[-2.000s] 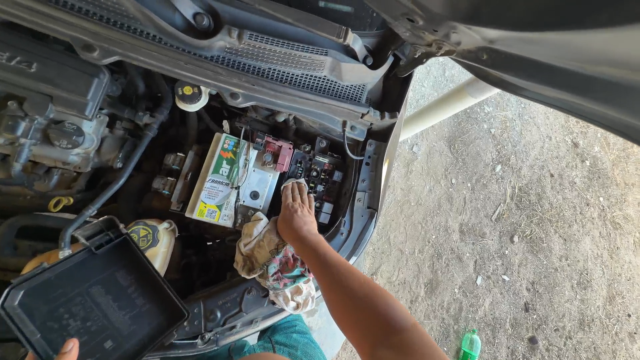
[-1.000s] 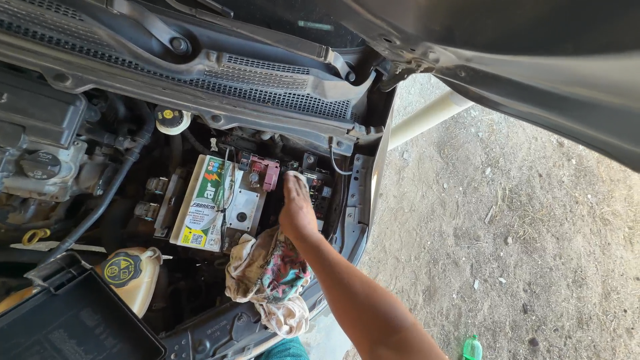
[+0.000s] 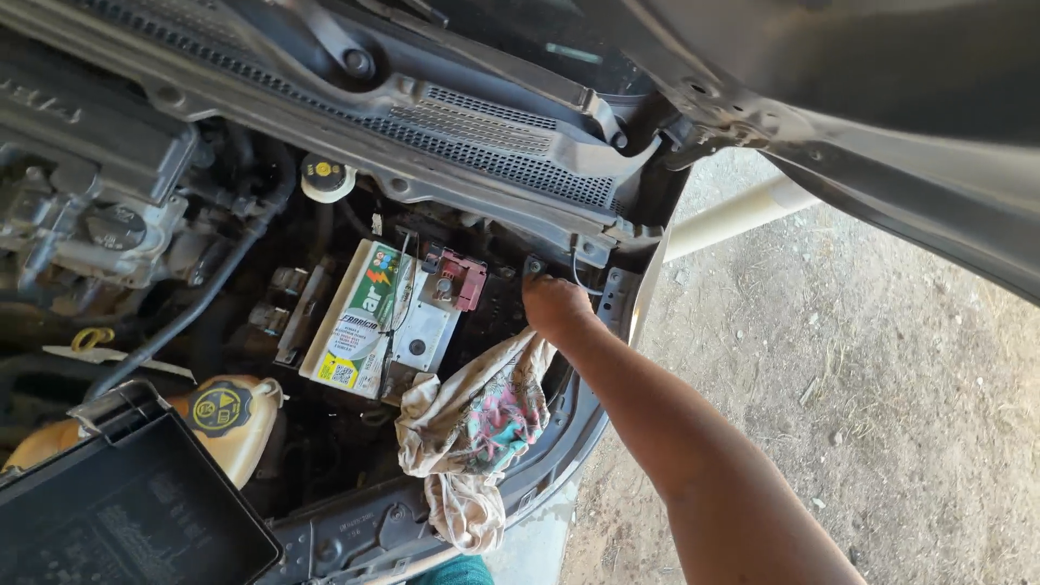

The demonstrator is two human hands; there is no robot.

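Note:
My right hand (image 3: pixel 559 309) is closed on a stained, patterned cloth rag (image 3: pixel 496 406) at the fuse box (image 3: pixel 496 305), beside the car battery (image 3: pixel 366 317). The rag hangs from the hand toward the front edge of the engine bay. A red battery terminal cover (image 3: pixel 461 280) lies just left of the hand. At the lower left, a black plastic cover (image 3: pixel 130 504) is tilted over the engine bay, its inner side showing. My left hand is out of view.
A coolant reservoir (image 3: pixel 236 422) with a dark cap stands beside the black cover. The raised hood (image 3: pixel 853 97) spans the upper right. The engine (image 3: pixel 106 219) is at the left, and dirt ground (image 3: pixel 812 366) lies beyond the fender.
My right hand has gone from lying fairly flat over the fuse box to closed on the rag near its upper end. The left fingers, seen at the black cover's edge earlier, have left view.

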